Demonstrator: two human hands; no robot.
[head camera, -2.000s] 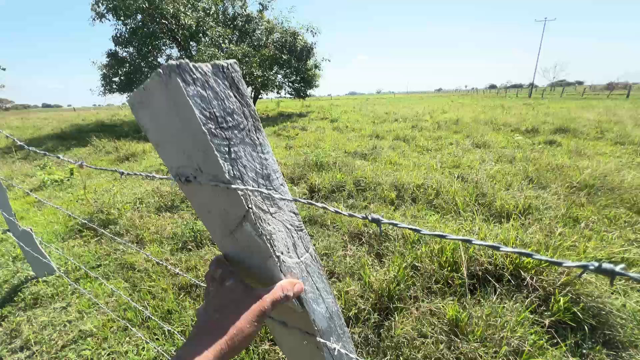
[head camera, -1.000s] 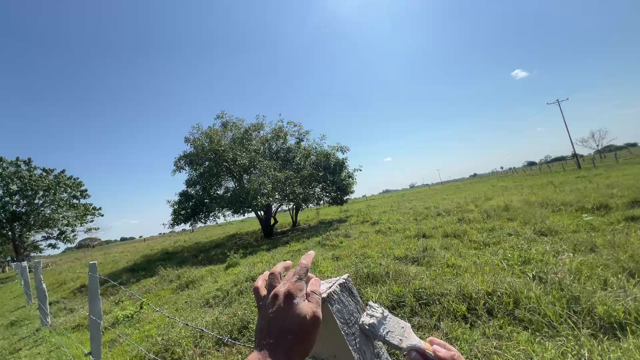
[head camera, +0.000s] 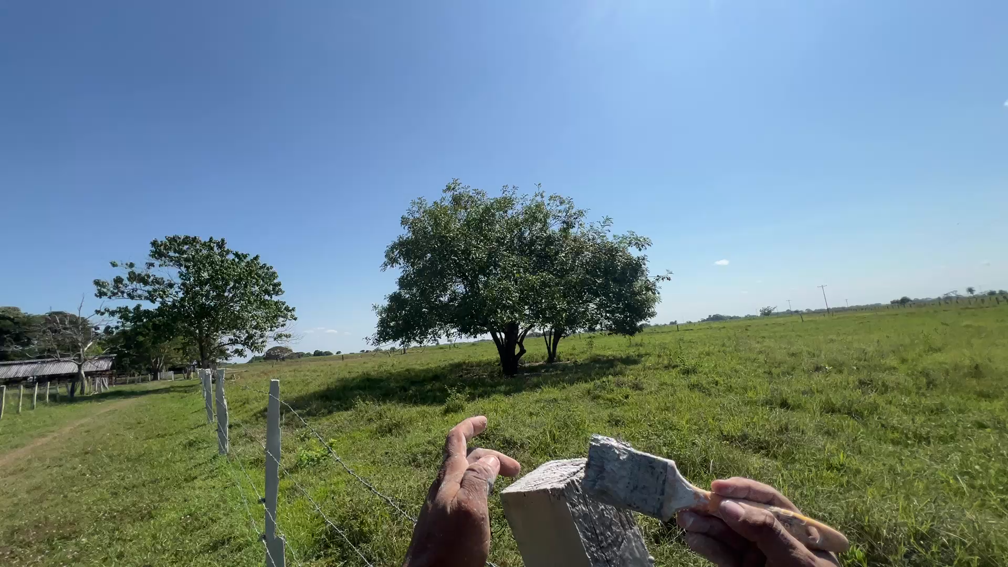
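In my right hand (head camera: 752, 524), at the lower right, is a paintbrush (head camera: 638, 480) held by its wooden handle. Its bristles are coated in whitish paint and lie against or just over the top right edge of a squared wooden fence post (head camera: 543, 512). The post's left face looks smooth and pale; its right face is rough and grey, partly whitened. Just left of the post my left hand (head camera: 461, 500) is raised with fingers apart, holding nothing; pale smears show on its fingers.
Barbed wire (head camera: 346, 468) runs from near the post to further pale fence posts (head camera: 272, 472) at the left. Beyond stand a broad tree (head camera: 512, 283) and grassy pasture. A dirt track (head camera: 71, 433) and a low roofed shed (head camera: 55, 368) lie far left.
My left hand, on the post's side two seconds ago, is now off it with fingers spread. The brush came into sight one second ago and is now higher at the post's top. The view has tilted up and left.
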